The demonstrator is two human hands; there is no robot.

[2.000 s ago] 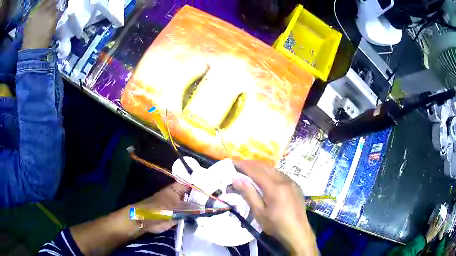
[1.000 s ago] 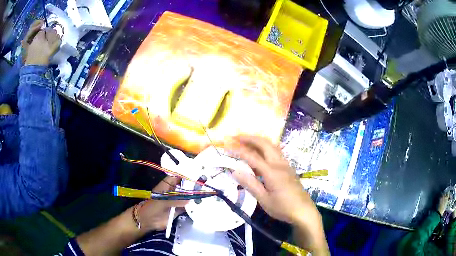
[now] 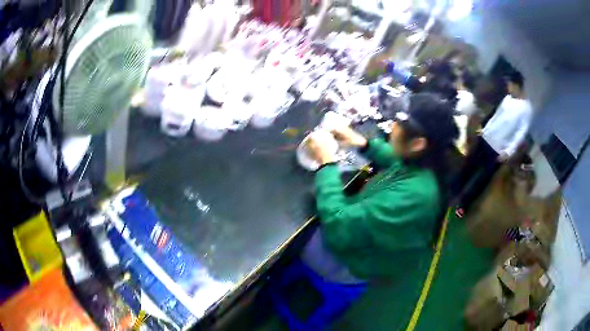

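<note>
The view is turned to the right along the bench and is blurred. Neither my left hand nor my right hand shows. The corner of the orange padded work rest is at the lower left, cut off by the edge. The yellow screw bin stands just behind it. The dark electric screwdriver hangs beside the small grey-white screw feeder. The white housing with leads is not clearly seen; a yellow lead tip shows at the bottom edge.
A person in a green top sits at the bench holding a white round unit. White shells are heaped at the back. A pale desk fan stands left. Blue printed sheets cover the near bench. Cardboard boxes stand right.
The view has swung right. The pad, bin and feeder have shifted to the lower left. Both my hands and the white housing they held have left the view.
</note>
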